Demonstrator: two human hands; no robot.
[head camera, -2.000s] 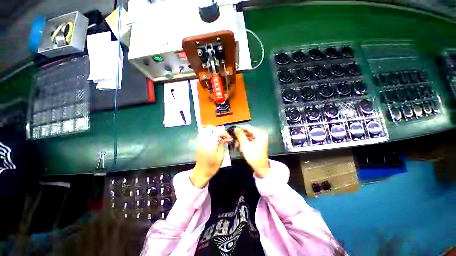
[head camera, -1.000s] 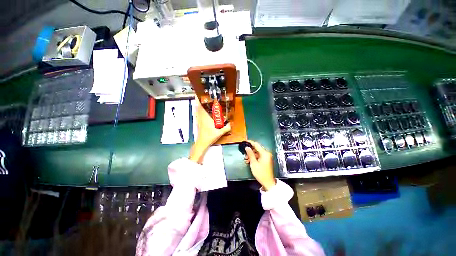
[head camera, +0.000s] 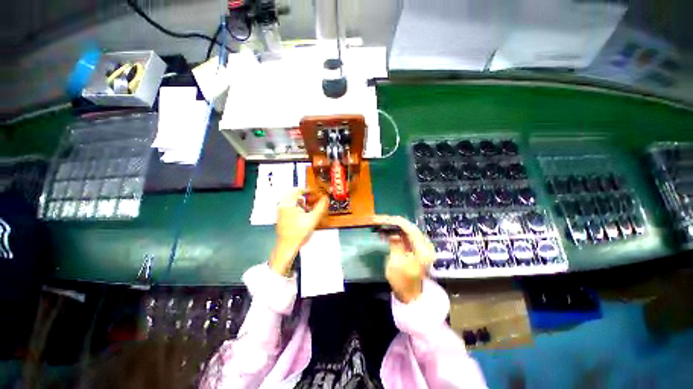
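The toggle-clamp fixture (head camera: 333, 137) stands upright on its orange-brown base (head camera: 363, 199). Its red handle (head camera: 339, 182) points down towards me over a small dark metal piece. My left hand (head camera: 296, 224) is at the base's front left corner, fingertips bent beside the handle; whether they hold anything cannot be told. My right hand (head camera: 409, 254) is blurred, right of the base's front edge, and holds a black round part (head camera: 390, 230) at its fingertips. A plain white paper strip (head camera: 322, 262) lies in front of the base, between my hands.
A blister tray of black discs (head camera: 475, 197) is close to my right hand, with a second one (head camera: 593, 194) farther right. A white control box (head camera: 273, 106) stands behind the fixture. Left are a record sheet (head camera: 267, 203), a dark folder (head camera: 182, 176) and a clear tray (head camera: 102, 171).
My left hand first left the black part and went to the red handle, then moved left off it. My right hand moved right with the black part. The view has shifted, showing more of the bench's back.
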